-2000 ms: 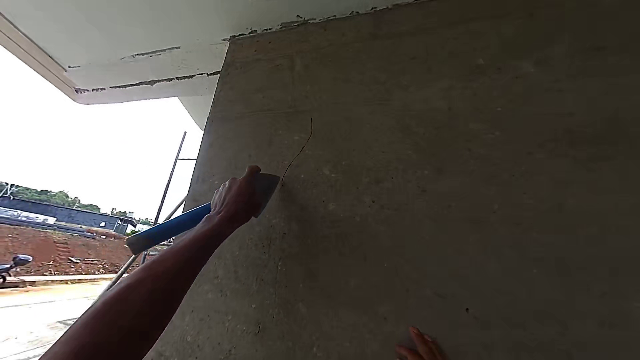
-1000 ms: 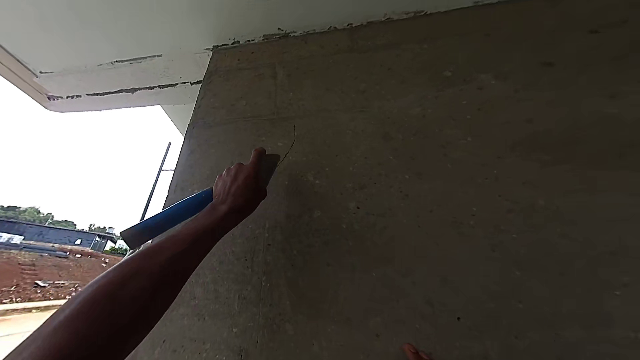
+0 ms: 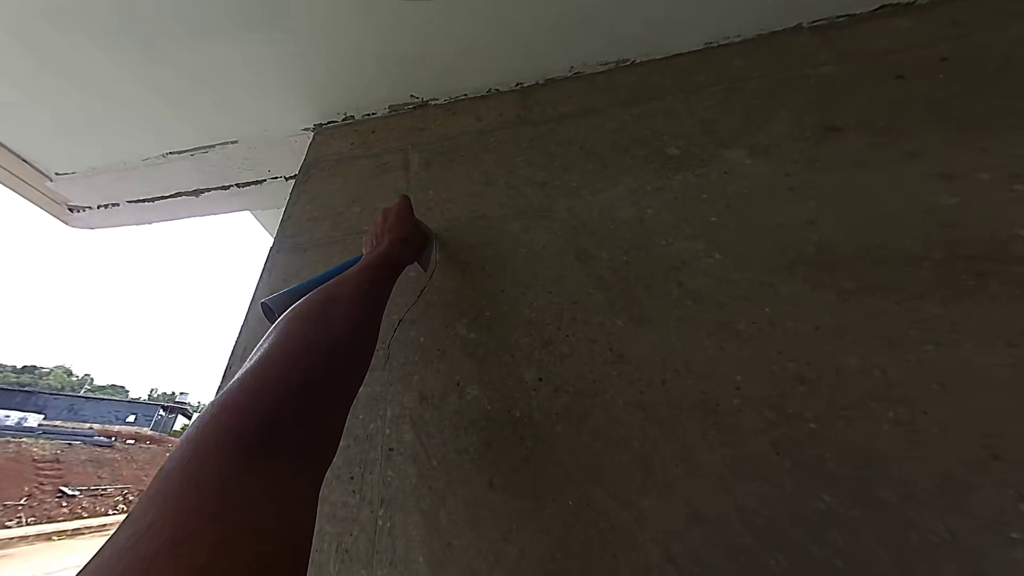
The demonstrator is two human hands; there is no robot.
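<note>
My left hand (image 3: 394, 234) is raised, gripping a tool with a thin, flat blade (image 3: 427, 246) at the bare concrete wall (image 3: 640, 320). A blue tube (image 3: 312, 288) with an open end sticks out behind the hand, down and to the left; whether tube and blade are one piece is hidden by the fist. The blade lies at the upper part of a thin, dark crack (image 3: 412, 307), which curves down and left below it. My right hand is out of view.
Overhead, a white ceiling slab (image 3: 320, 64) meets the wall in a rough, chipped joint. A white beam (image 3: 184, 188) with dark gaps runs left of the wall's edge. Outside are red soil (image 3: 72, 472) and a low dark building (image 3: 80, 404).
My left hand and the blade have moved up along the crack, whose lower part now shows beneath them. The right-hand fingers seen earlier at the bottom edge have left the view.
</note>
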